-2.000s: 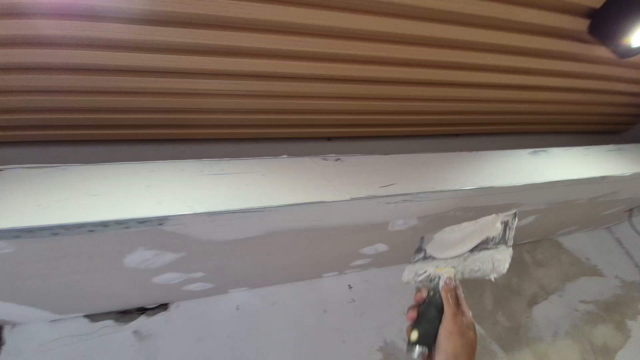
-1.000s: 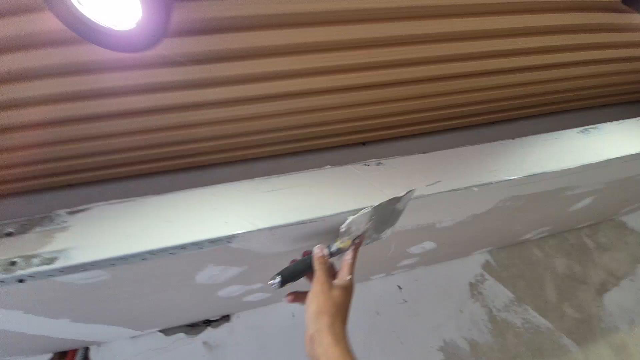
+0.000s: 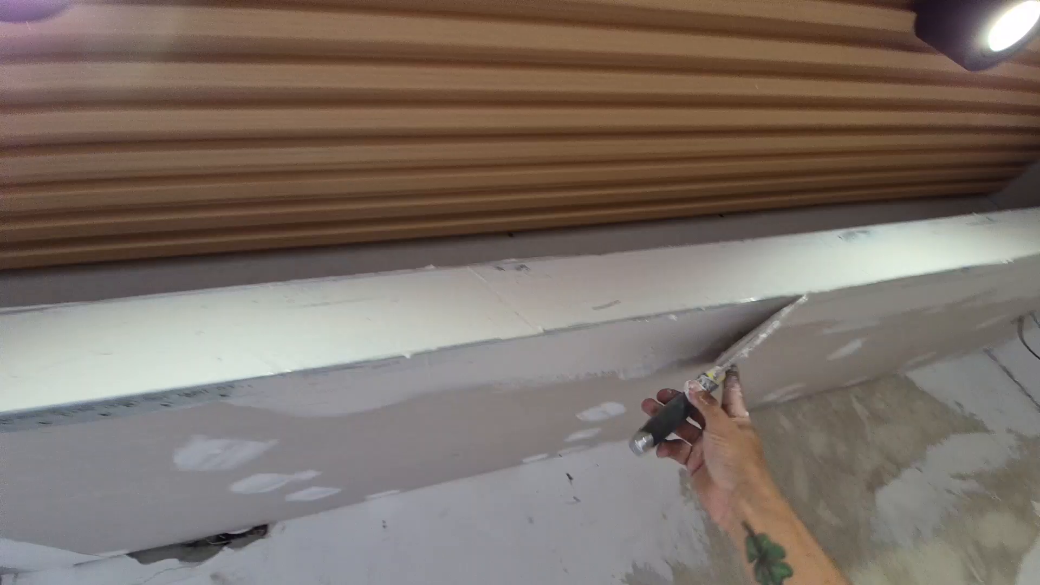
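Observation:
My right hand [image 3: 711, 439] reaches up from the lower right and holds a wide putty knife by its dark handle [image 3: 670, 418]. The knife's blade [image 3: 760, 333], with white filler along it, is tilted against the upper part of a drywall face [image 3: 455, 431], its far corner at the board's long edge. A smear of filler runs along that face to the left of the blade. Above the edge lies a brightly lit white strip [image 3: 366, 317]. Perforated corner bead [image 3: 122, 408] shows at the left of the edge. My left hand is out of view.
Ribbed wood-look panelling [image 3: 487, 122] spans the top, with a lit spotlight [image 3: 967, 32] at the upper right. Below the drywall is a patchy plastered surface [image 3: 853, 463]. A ragged hole [image 3: 203, 546] lies at the lower left, and a wire hangs at the right edge.
Two seconds ago the knife, loaded with filler, was below the board edge. It moved left to the edge, then right along the board. The view has shifted too.

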